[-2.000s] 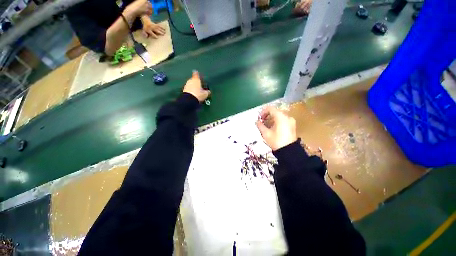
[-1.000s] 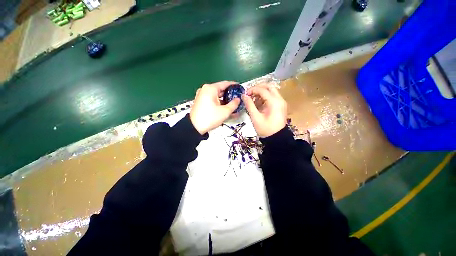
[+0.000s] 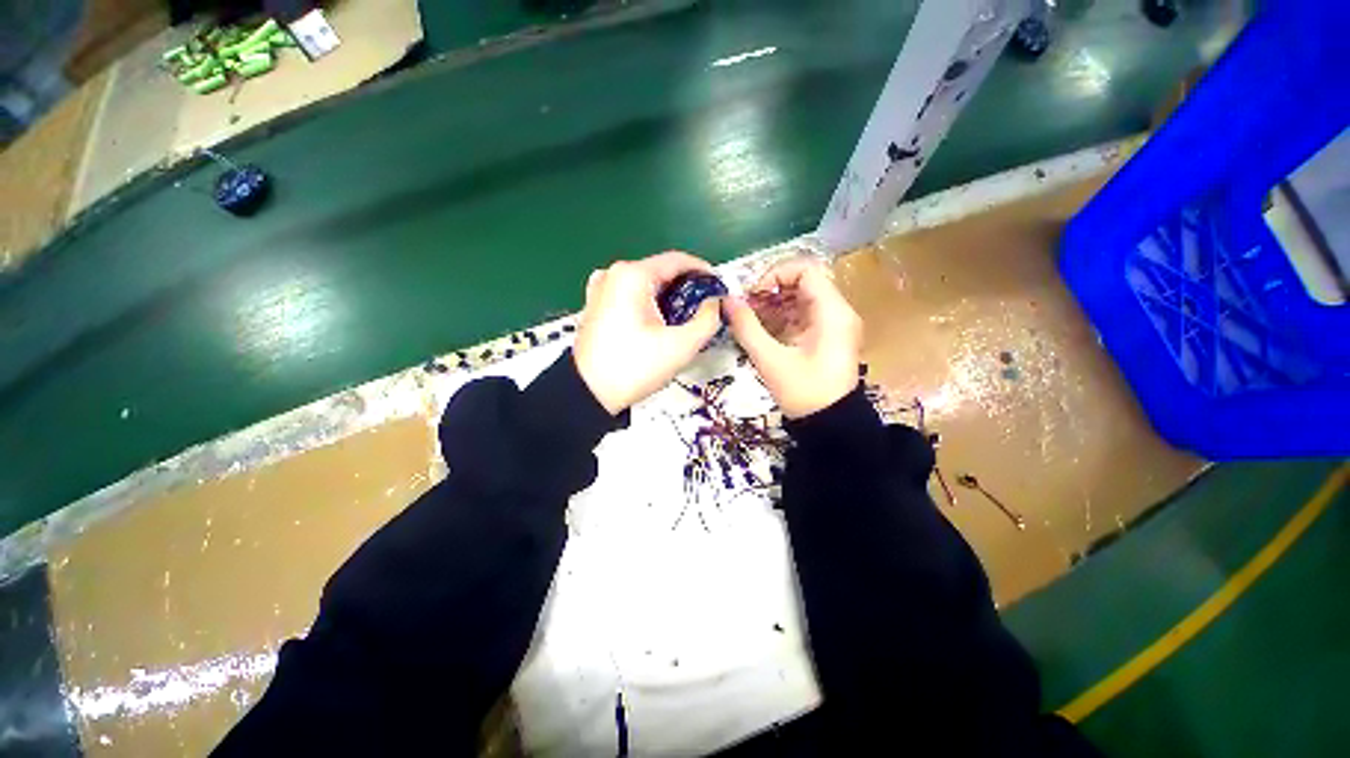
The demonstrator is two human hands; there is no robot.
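Observation:
My left hand [image 3: 640, 333] holds a dark round unit [image 3: 690, 298] with blue glints above the far end of the white work sheet [image 3: 666, 592]. My right hand [image 3: 800, 338] is against the unit's right side, with thumb and finger pinched at its edge. Something small and reddish shows between the right fingers; whether it is a wired component cannot be told. A tangled pile of wired components [image 3: 736, 440] with dark heads and red and black wires lies on the sheet below my hands.
A green conveyor belt [image 3: 489, 193] runs beyond the bench, with another round unit [image 3: 242, 188] on it. A white metal post [image 3: 921, 119] stands behind my hands. A blue plastic stool [image 3: 1207, 296] is at right. Green cells [image 3: 222, 56] lie across the belt.
My left hand has come back from over the belt and now holds a round unit. Since one second ago, the unit has tilted in my fingers. The view has turned down toward the bench.

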